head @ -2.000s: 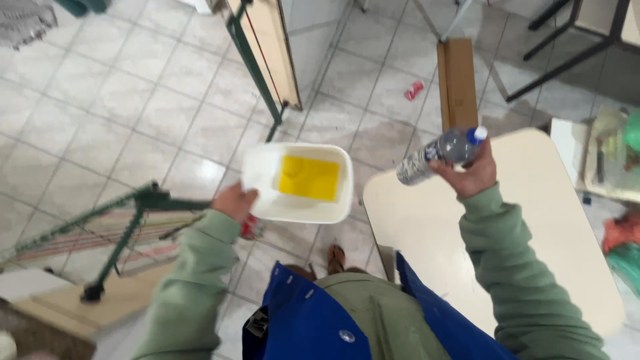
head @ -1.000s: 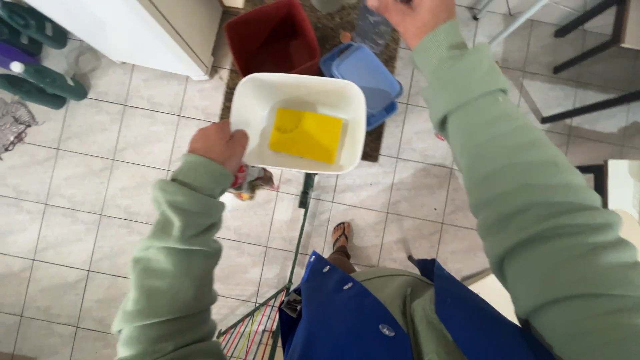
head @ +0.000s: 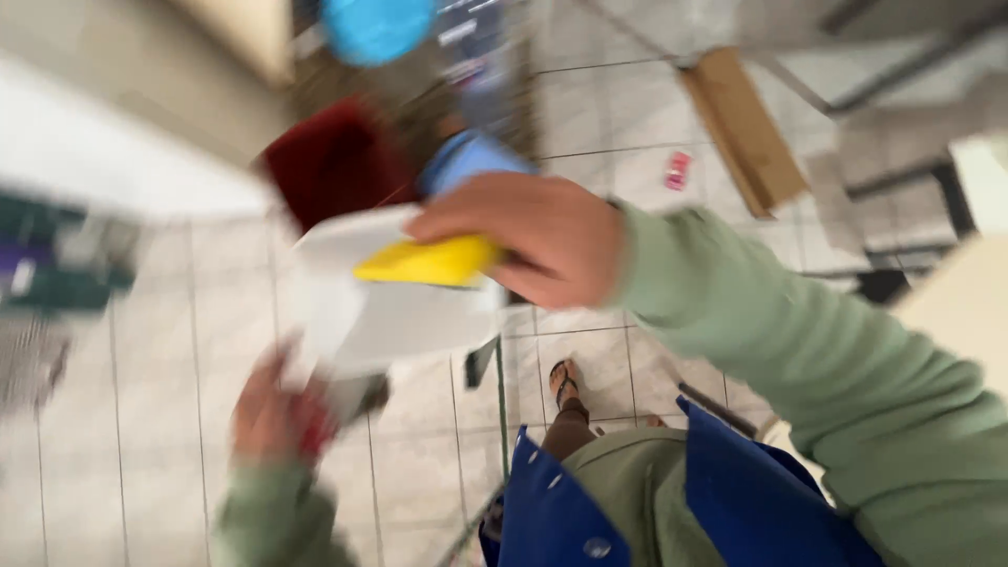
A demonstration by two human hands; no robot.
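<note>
My right hand (head: 528, 240) grips a yellow cloth or sponge (head: 429, 261), held at the white plastic tub (head: 417, 327). The tub is tilted, and the back of my right hand faces up above its right side. Blurred, my left hand (head: 272, 402) is at the tub's lower left; whether its fingers grip the tub is unclear. Something red (head: 311, 421) and a dark and clear item show beside the left hand. Behind the tub stand a dark red container (head: 339, 165) and a light blue one (head: 472, 161), partly hidden.
A blurred clear bottle or wrap (head: 472, 47) and a bright blue round thing (head: 378, 27) are at the top. A cardboard piece (head: 744, 130) and a red wrapper (head: 677, 171) lie on the tiled floor. A pale tabletop (head: 953, 307) is at right, a white cabinet or appliance (head: 118, 134) at upper left.
My right hand has come down from the clear bottle and now holds the yellow piece, which lay in the tub before. The tub has tilted, and my left hand is lower.
</note>
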